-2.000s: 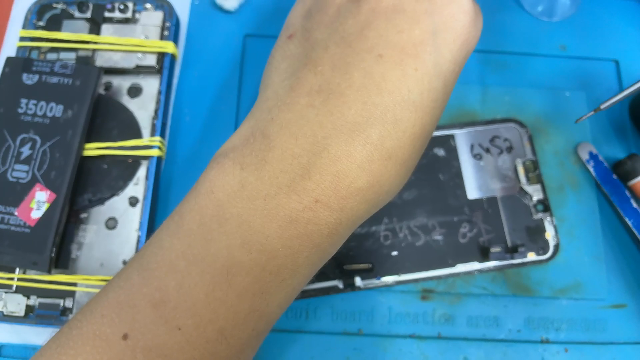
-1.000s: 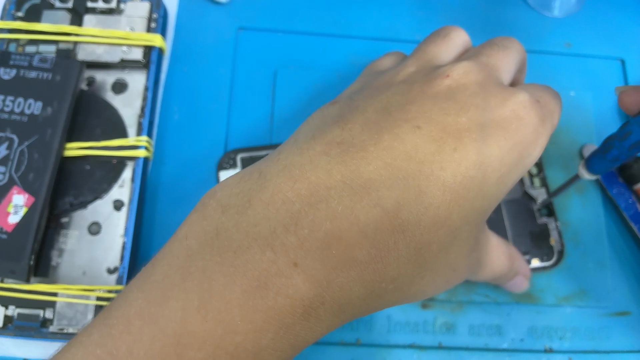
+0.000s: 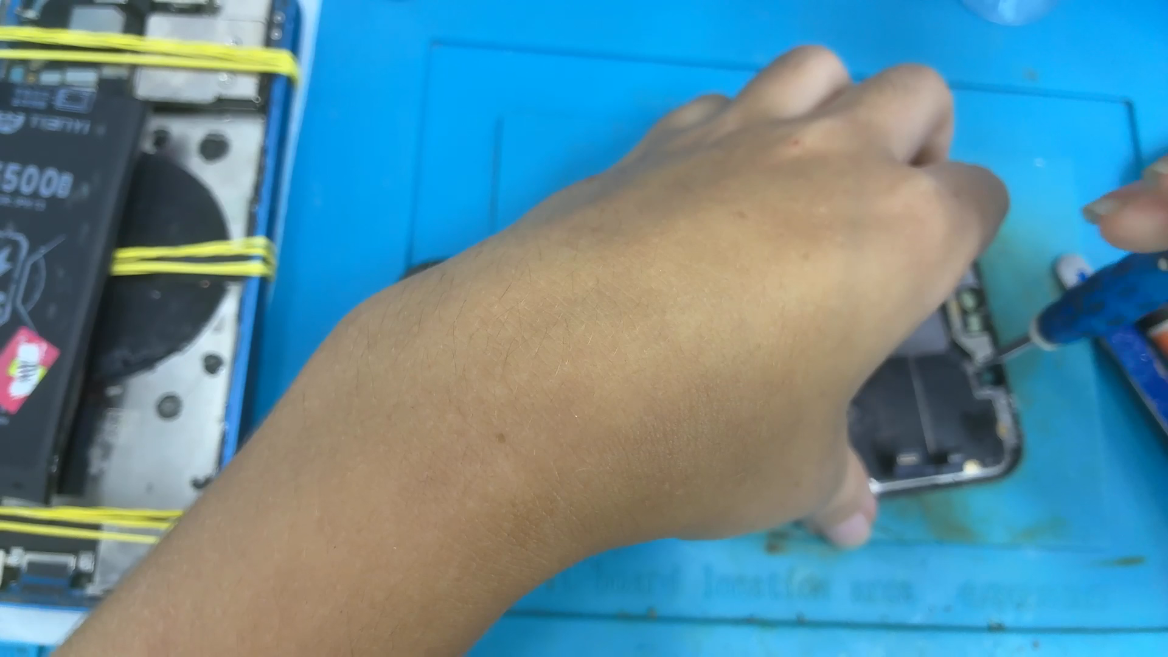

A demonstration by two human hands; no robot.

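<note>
My left hand (image 3: 776, 301) reaches across the middle of the view, palm down, over a phone screen assembly (image 3: 940, 420) lying with its inner side up. The thumb is at the assembly's near edge and the fingers curl past its far side, gripping it across its width; much of it is hidden under the hand. At the right edge, only a fingertip or two of my right hand (image 3: 1131, 214) show, at the blue handle of a small screwdriver (image 3: 1104, 301). The screwdriver's thin tip touches the assembly near its right end.
On the left lies an opened blue phone (image 3: 260, 365) with yellow rubber bands (image 3: 196, 260) around it and a black battery (image 3: 64, 274) on top. A blue silicone repair mat (image 3: 639, 602) is underneath. A blue tool (image 3: 1136, 365) lies at the right, and a clear round object (image 3: 1011, 7) stands at the top.
My left hand has come down onto the screen assembly from above. The screwdriver, first apart from the assembly at the right, now has its tip on it, with my right hand at its handle.
</note>
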